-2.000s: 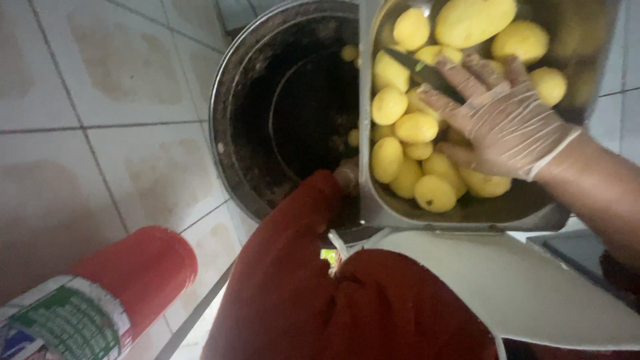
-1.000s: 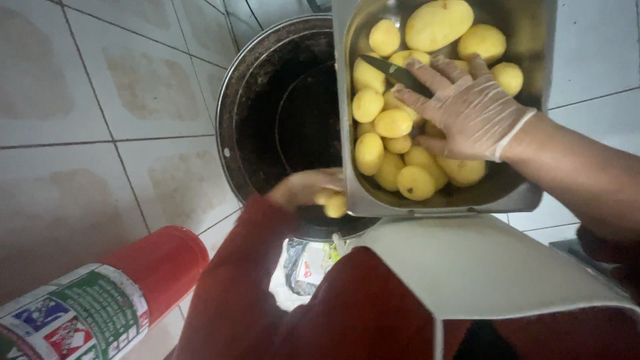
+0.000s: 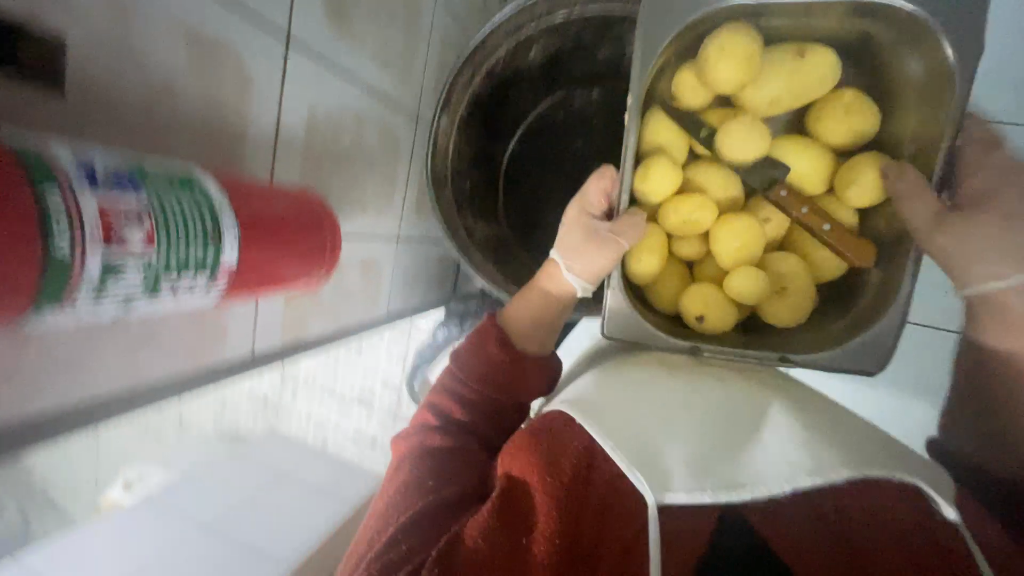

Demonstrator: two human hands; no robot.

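A rectangular stainless steel pan (image 3: 888, 340) holds many peeled yellow potatoes (image 3: 738, 239). Among them lies a knife with a riveted wooden handle (image 3: 824, 228); its dark blade is partly covered by potatoes. My left hand (image 3: 596, 232), in a clear glove, grips the pan's left rim, thumb on top. My right hand (image 3: 956, 212), also gloved and blurred, is at the right rim with its thumb over the inside near a potato; its other fingers are partly hidden behind the pan. The pan is above the right part of a large dark round pot (image 3: 552, 152).
A red fire extinguisher (image 3: 280, 240) with a printed label is at the left, blurred. Stained white wall or floor tiles (image 3: 352, 160) lie behind it. A white apron (image 3: 720, 432) spreads just below the pan. A pale surface (image 3: 216, 512) shows at the lower left.
My left hand has let go of the small potatoes it held beside the pan and now grips the rim. My right hand has moved off the potatoes and knife to the right rim. The view has shifted.
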